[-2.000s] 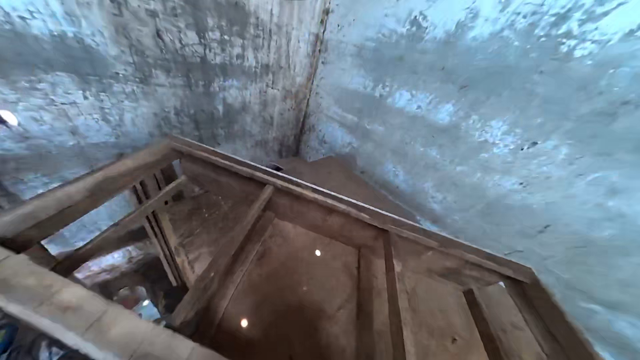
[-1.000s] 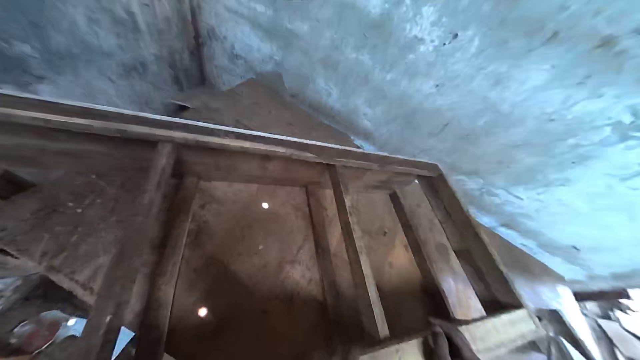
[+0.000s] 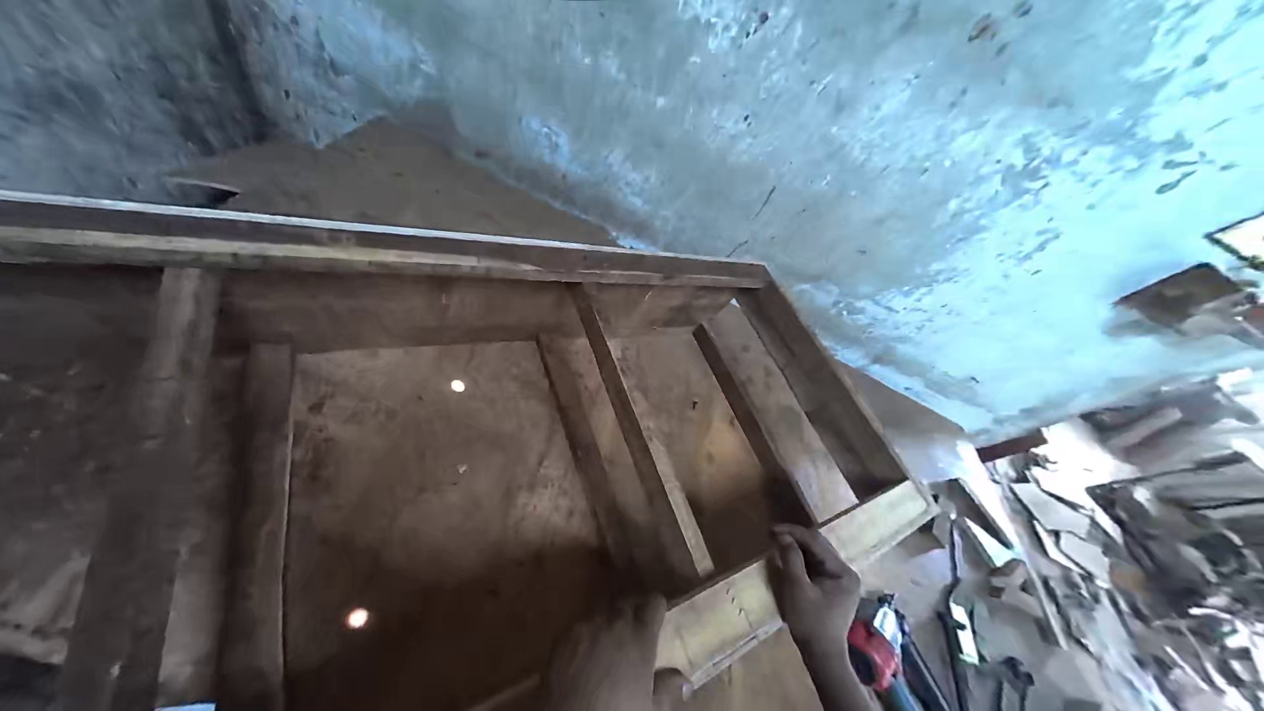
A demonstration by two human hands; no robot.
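Note:
A large wooden frame with crosspieces and a panel behind them fills the left and middle of the head view. Along its near side runs a pale wooden rail. My right hand grips this rail near the frame's right corner, fingers curled over the upper edge. Lower and to the left, my left hand is around the same rail, partly in shadow and blurred, with its lower part cut off by the view's edge.
A worn blue-grey wall stands beyond the frame. Right of my right hand lie a red tool and several dark tools on a brown surface. Scattered wood scraps cover the far right. A brown board lies between frame and wall.
The view has swung to the right. Both hands now show on the near rail; two seconds ago neither was visible, and one second ago a dark hand shape showed at the bottom edge.

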